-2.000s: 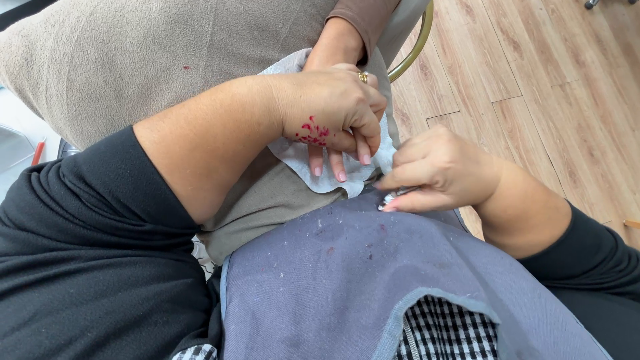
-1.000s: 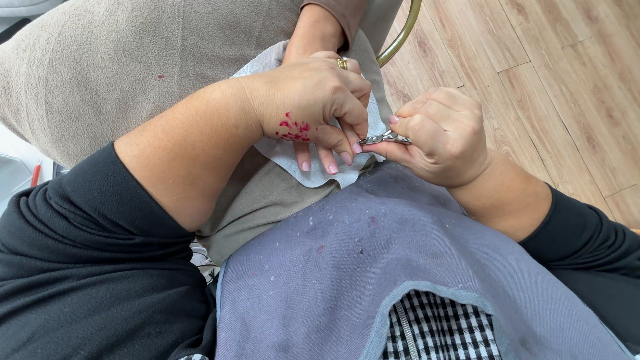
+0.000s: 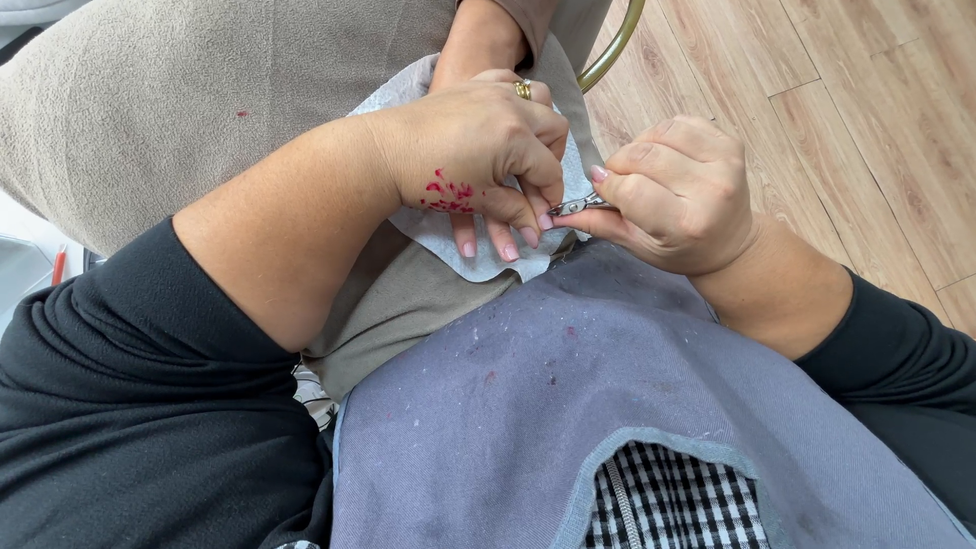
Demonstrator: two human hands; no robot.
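Note:
My left hand (image 3: 488, 149), with gold rings and red marks on its back, grips a finger of another person's hand (image 3: 499, 236). That hand lies palm down on a white paper towel (image 3: 457, 252), its pink-nailed fingers partly hidden under mine. My right hand (image 3: 679, 198) is closed around metal cuticle nippers (image 3: 581, 204), whose handles are mostly hidden in the palm. The nippers' tip is at the side of the held finger's nail. Whether the jaws are parted is too small to tell.
Beneath the towel is a beige cushion (image 3: 229, 99) with a small red spot. A blue-grey apron (image 3: 534, 381) covers my lap. A curved brass-coloured rail (image 3: 616, 49) stands beyond, over the wood floor (image 3: 877, 137). A red pencil-like object (image 3: 59, 265) lies at the far left.
Two seconds ago my right hand was lower, by the towel's edge, with a small white thing at its fingertips. By one second ago it had the nippers at the held finger, where they remain.

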